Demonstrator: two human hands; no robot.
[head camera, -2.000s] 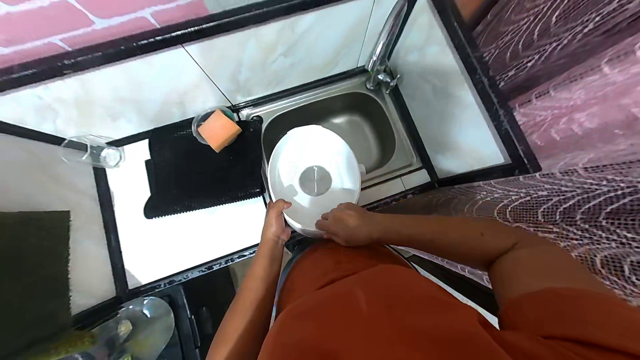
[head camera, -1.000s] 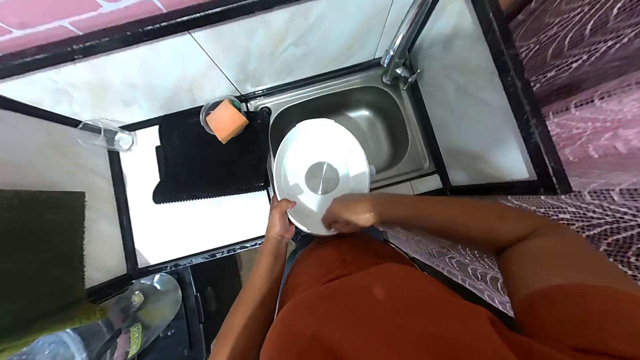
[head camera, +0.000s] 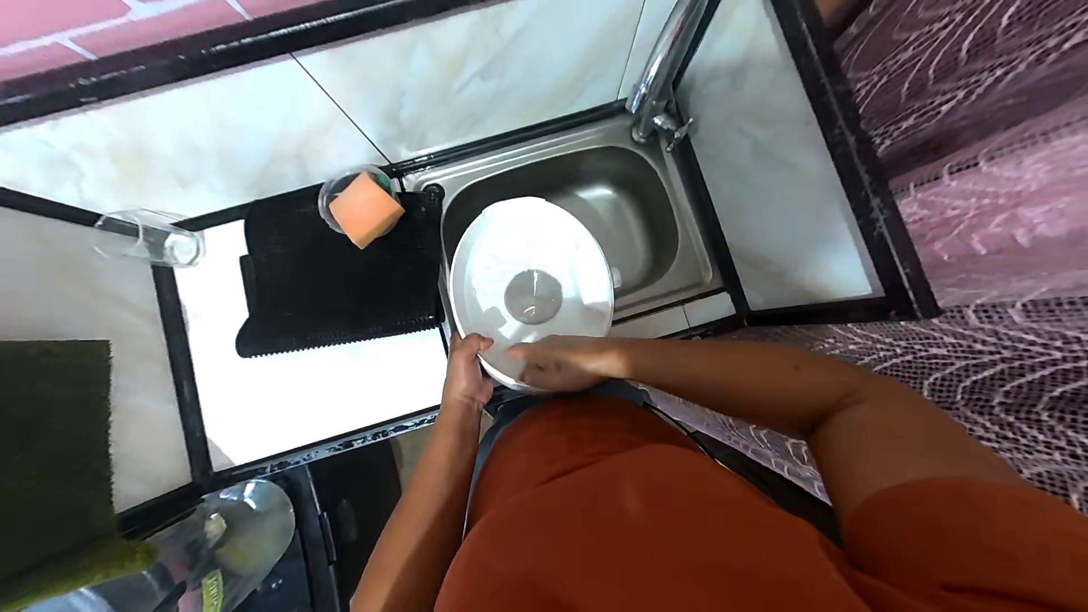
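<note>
A round white vessel (head camera: 501, 246), with a grey disc at its centre, is held over the near left part of the stainless steel sink (head camera: 697, 255). My left hand (head camera: 469, 371) grips its near left rim, thumb on top. My right hand (head camera: 565, 363) lies at the near edge, its blurred fingers over the white surface; whether they grip it I cannot tell. An orange sponge (head camera: 365, 210) rests on a clear round container left of the sink, above a black ribbed mat (head camera: 340, 280).
A chrome faucet (head camera: 654, 98) stands at the sink's back right corner. A clear glass (head camera: 153, 240) is at the far left of the white counter (head camera: 340, 391). Lower left are a green cloth (head camera: 55, 459) and a clear lid or bowl (head camera: 255, 527). A pink lace curtain (head camera: 1003, 212) hangs at right.
My right hand has shifted a little over the near edge of the white vessel. My left hand stays on its rim.
</note>
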